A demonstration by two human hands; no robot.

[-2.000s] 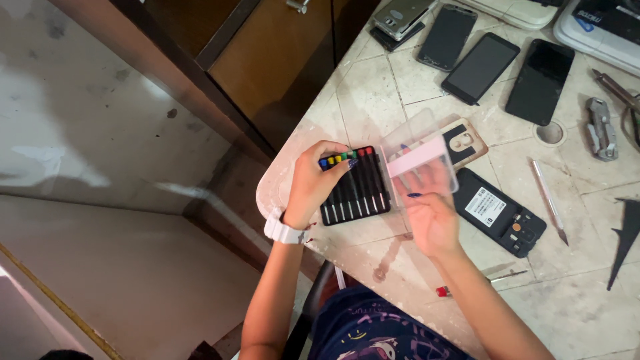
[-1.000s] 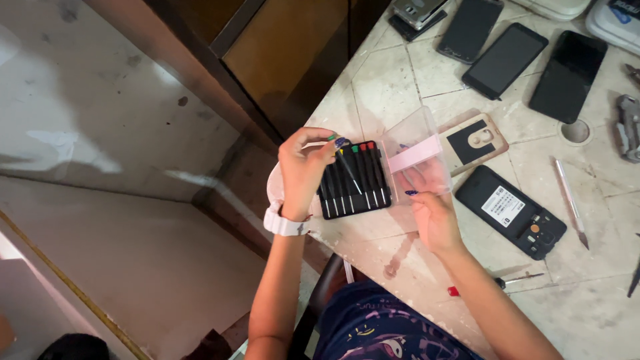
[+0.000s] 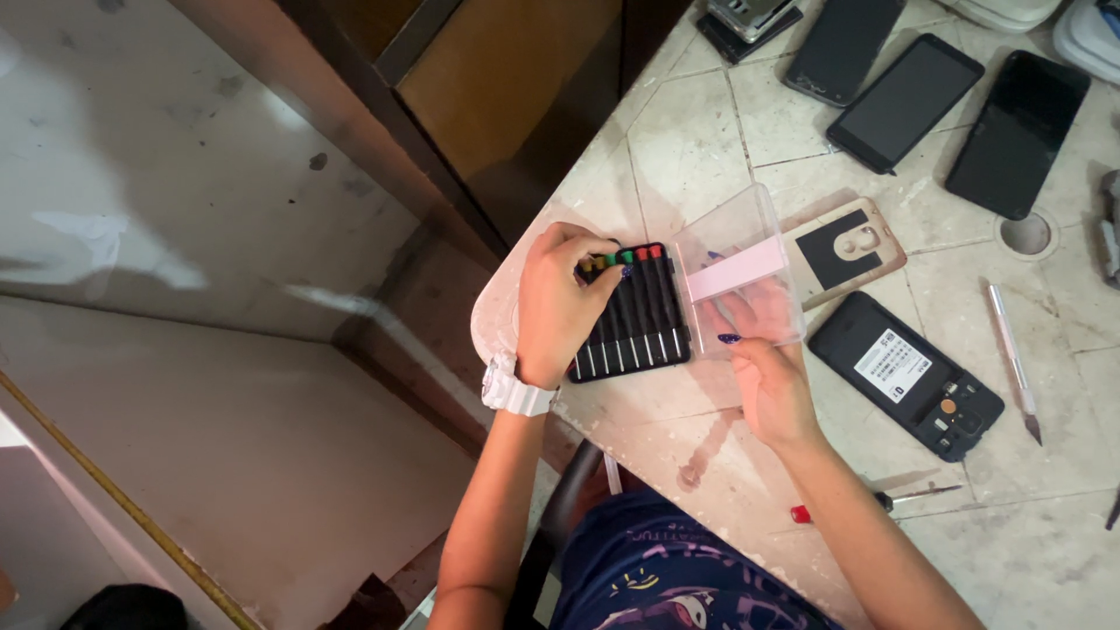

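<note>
A black case of precision screwdrivers (image 3: 646, 306) with coloured caps lies at the table's corner, its clear hinged lid (image 3: 744, 262) folded out to the right. My left hand (image 3: 564, 293), with a white watch on the wrist, has thumb and forefinger over the capped ends of the screwdrivers; whether it grips one is hidden. My right hand (image 3: 770, 381) holds the clear lid at its lower edge, thumb in front and fingers showing through behind. Right of it lie an opened phone body (image 3: 906, 376) and a beige phone back cover (image 3: 844, 249). A red-capped screwdriver (image 3: 884, 500) lies behind my right forearm.
A craft knife (image 3: 1013, 359) lies on the tiled tabletop (image 3: 691, 131), near a round hole (image 3: 1026, 234). Several dark phones (image 3: 906, 103) are at the back right. A multi-tool (image 3: 1111, 227) is partly in view at the right edge. Wooden cabinet doors (image 3: 516, 87) stand beyond the table's left edge.
One second ago my left hand held a screwdriver raised at a slant over the case; now that hand is lower, at the row of caps. My right hand has stayed on the lid.
</note>
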